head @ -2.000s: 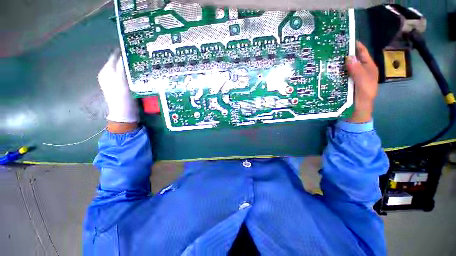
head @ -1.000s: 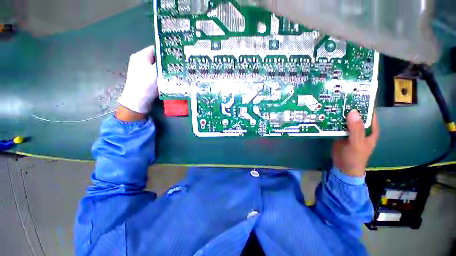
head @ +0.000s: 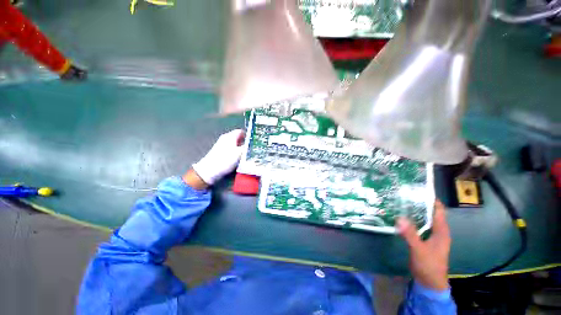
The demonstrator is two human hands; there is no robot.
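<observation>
The green printed circuit board with a white border lies or is held just above the mat, its solder side up. My left hand, in a white knit glove, holds its left edge. My right hand, bare, holds its lower right corner, thumb on top, slightly blurred. A red support block shows at the board's left edge. Two cloudy fume hoods hide the board's upper part. Whether the board rests on the block is hard to tell.
The iron stand with its yellow sponge and a dark cable are right of the board. A second circuit board lies behind on red supports. A blue-and-yellow tool is at the far left edge. An orange-red item is at the upper left.
The view has risen, showing the hoods and the bench behind. The board now appears smaller and turned slightly clockwise. My right hand has moved from the right edge to the lower right corner.
</observation>
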